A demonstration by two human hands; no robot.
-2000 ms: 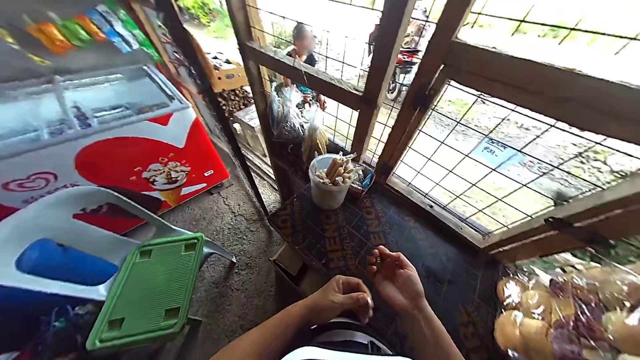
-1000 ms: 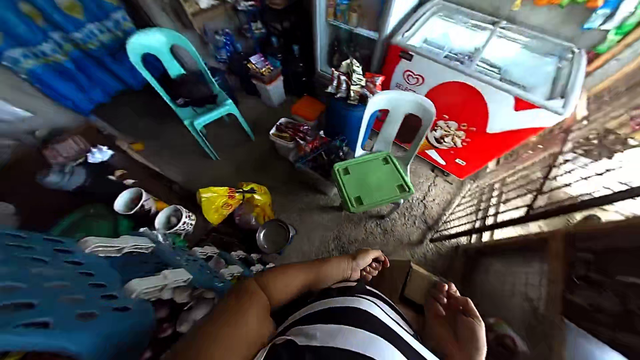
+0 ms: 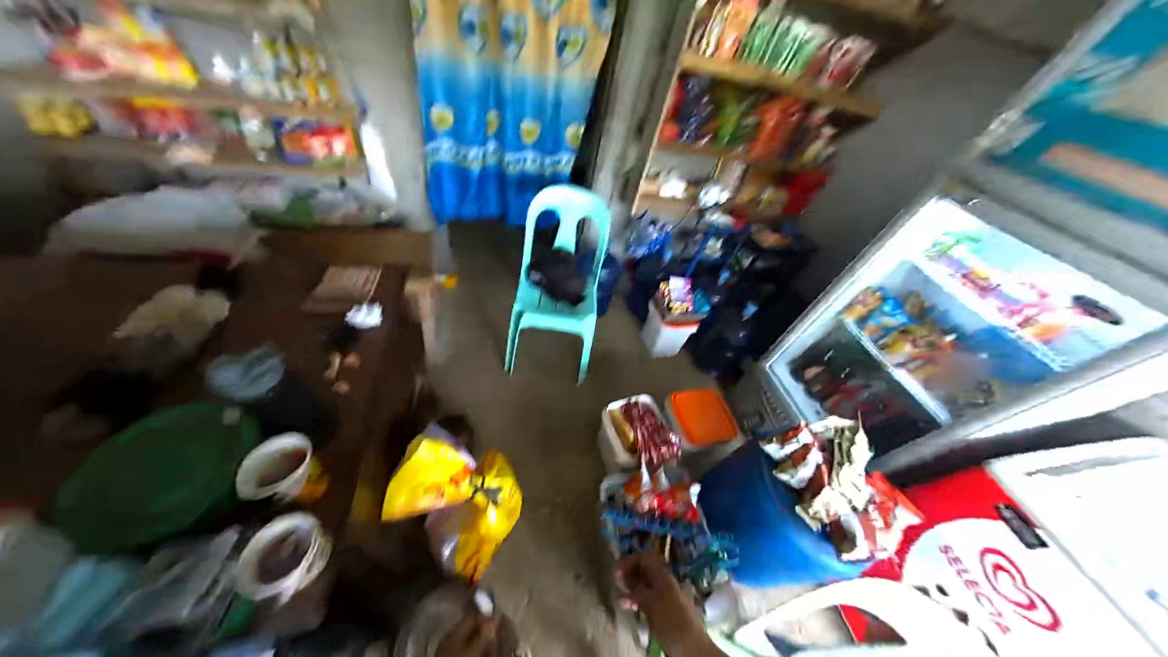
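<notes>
My right hand reaches in from the bottom, blurred, in front of a blue plastic basket with red packets in it. Whether its fingers hold anything cannot be told. At the bottom edge, my left hand is only partly in view and blurred, over a round metal pot; its fingers are unclear. A knotted yellow plastic bag lies just above the pot. Right of the basket stands a blue drum with packets on top.
A teal plastic chair holds a dark item. Beyond it hangs a blue curtain. White buckets stand at left. A glass-door fridge, a red and white freezer and a white chair are at right.
The view has swung far left, from the mesh door to the shop's interior. My hands, earlier in front of my body, now show low and blurred, with less of the forearms visible.
</notes>
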